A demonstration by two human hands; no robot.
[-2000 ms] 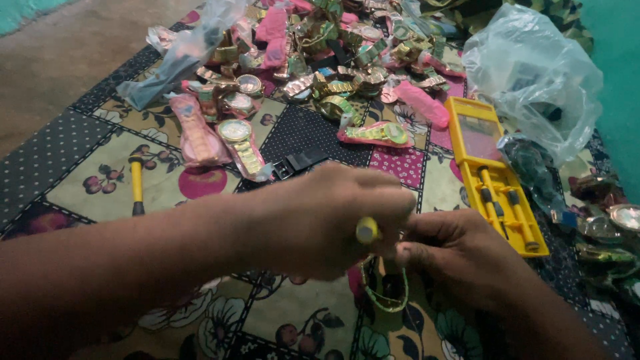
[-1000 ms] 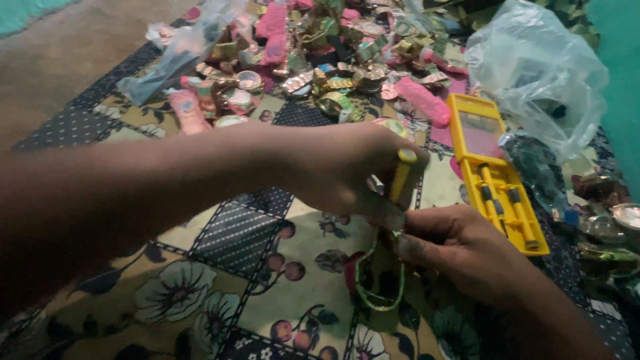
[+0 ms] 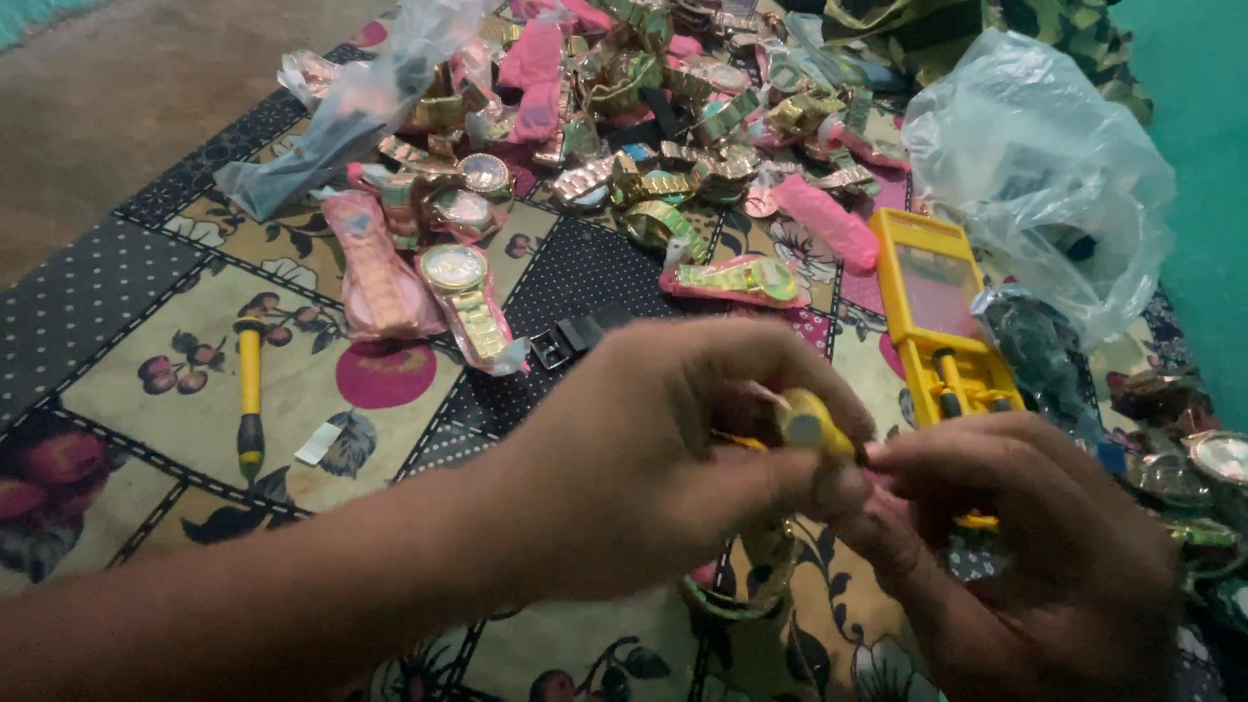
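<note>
My left hand [image 3: 653, 448] is closed around a yellow-handled tool [image 3: 814, 426], probably a small screwdriver, its butt end towards me. Its fingertips meet those of my right hand [image 3: 1014, 546], which pinches a small part of a gold-coloured wristwatch. Below the fingers hangs the looped watch band [image 3: 741, 604]; the watch's case is hidden by my hands. A second yellow screwdriver [image 3: 251, 400] with a black tip end lies on the patterned cloth at the left. Beyond my hands rest a gold watch in pink wrap [image 3: 473, 307] and a black strap with a buckle [image 3: 575, 338].
Many metal-band watches [image 3: 663, 185], some in pink wrapping, are heaped at the back. An open yellow tool case [image 3: 936, 312] holding small screwdrivers lies at the right, beside a clear plastic bag [image 3: 1043, 185]. More watches [image 3: 1170, 478] lie at the far right; a small white piece [image 3: 318, 444] is at the left.
Both hands remain together at the watch, while the yellow tool in my left hand has tilted so that its butt end faces me. The hands appear raised from the cloth.
</note>
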